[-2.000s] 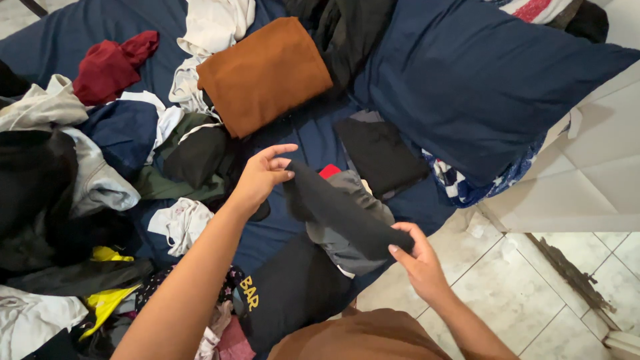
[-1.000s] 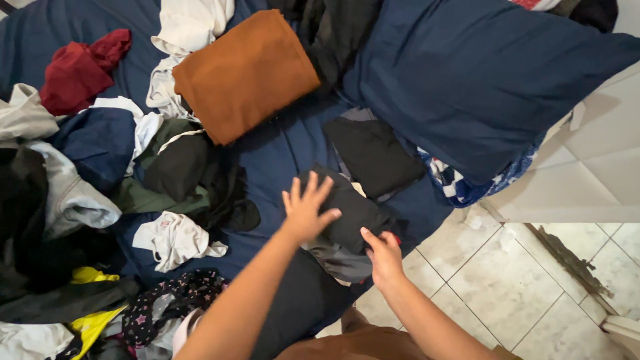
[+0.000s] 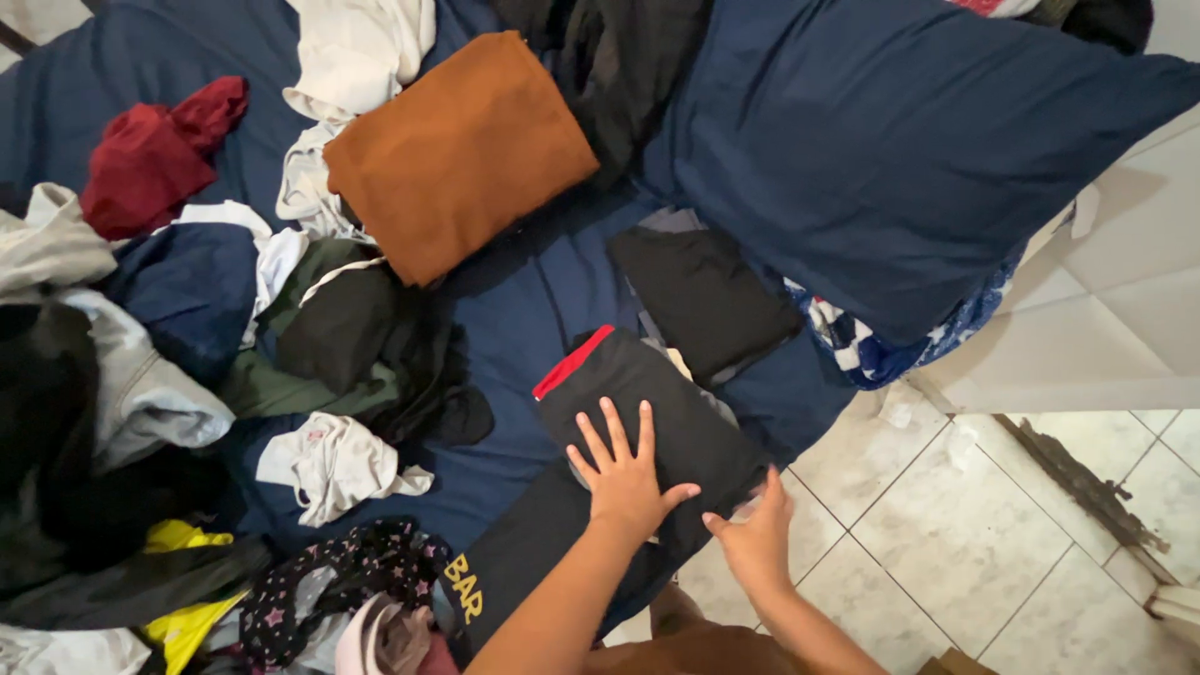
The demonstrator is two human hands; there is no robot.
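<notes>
A folded black garment with a red strip at one edge (image 3: 689, 422) lies near the bed's front edge. My left hand (image 3: 626, 478) rests flat on it, fingers spread. At its lower right corner is my right hand (image 3: 757, 530), thumb and fingers around the edge of the cloth. Under it, toward me, a black garment with yellow lettering (image 3: 520, 534) is spread. Just beyond lies a folded black garment stack (image 3: 708, 295). Grey cloth shows partly beneath the garment with the red strip.
A folded brown cloth (image 3: 464, 155) and a navy pillow (image 3: 872, 141) lie farther back on the navy sheet (image 3: 525, 300). Loose clothes, among them a red garment (image 3: 155, 164) and a white garment (image 3: 337, 464), cover the left. Tiled floor (image 3: 928, 525) is at the lower right.
The dark cloth, stretched between both hands two seconds ago, now lies folded with its red strip showing. My left hand, raised with fingers spread one second ago, now presses on it.
</notes>
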